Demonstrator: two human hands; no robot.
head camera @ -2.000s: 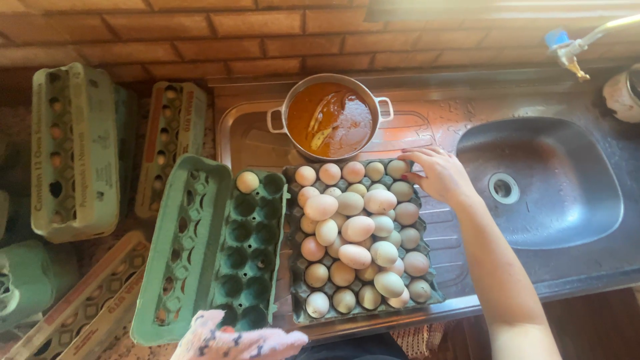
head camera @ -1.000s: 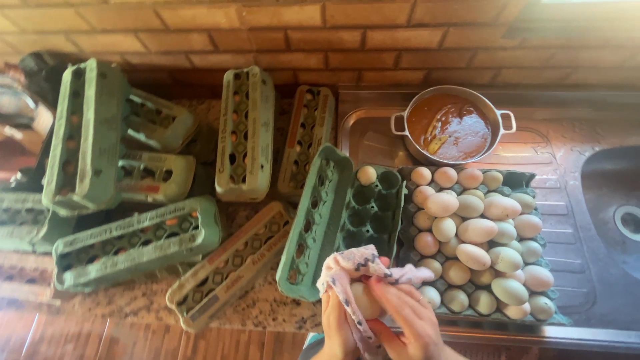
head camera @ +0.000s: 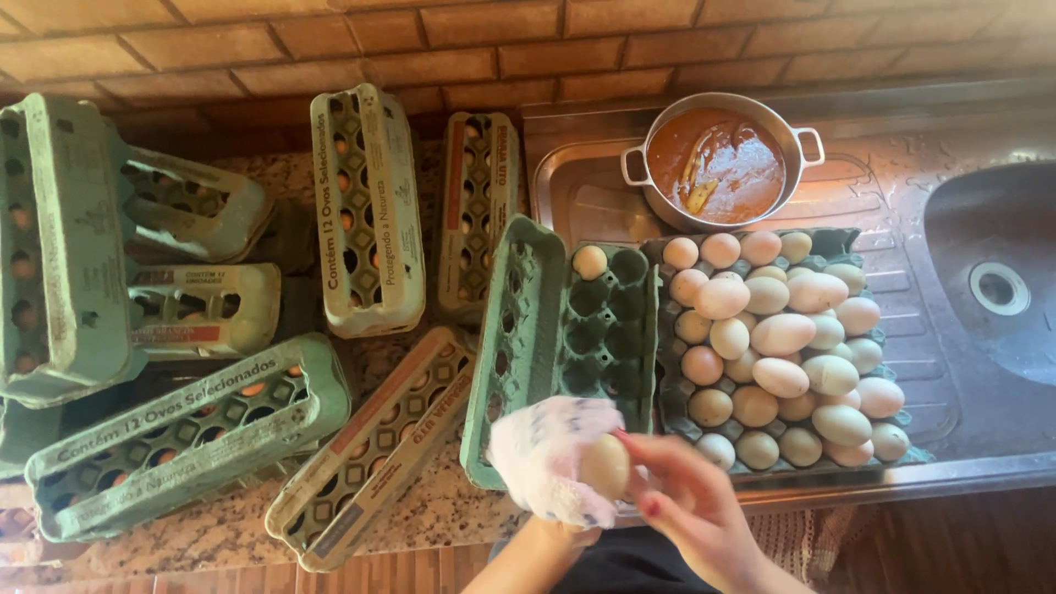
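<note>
Near the bottom centre, my left hand [head camera: 561, 532] is mostly covered by a white patterned cloth [head camera: 549, 454], which it holds against an egg [head camera: 605, 466]. The fingers of my right hand [head camera: 681, 495] grip the other side of that egg. Just behind them lies an open green egg carton [head camera: 528, 330] with one egg [head camera: 590, 262] in its far left cup. To its right stands a cardboard egg tray [head camera: 841, 239], heaped with pale, pinkish and greenish eggs [head camera: 780, 334].
A two-handled metal pot [head camera: 716, 161] of brown liquid stands behind the tray on the steel drainboard. The sink basin [head camera: 998, 247] is at the right. Several closed egg cartons [head camera: 367, 210] lie on the granite counter [head camera: 396, 520] at the left, some stacked, before a brick wall.
My right hand was at the egg tray two seconds ago and has moved left to the cloth. An egg is now held between both hands. The view has shifted left.
</note>
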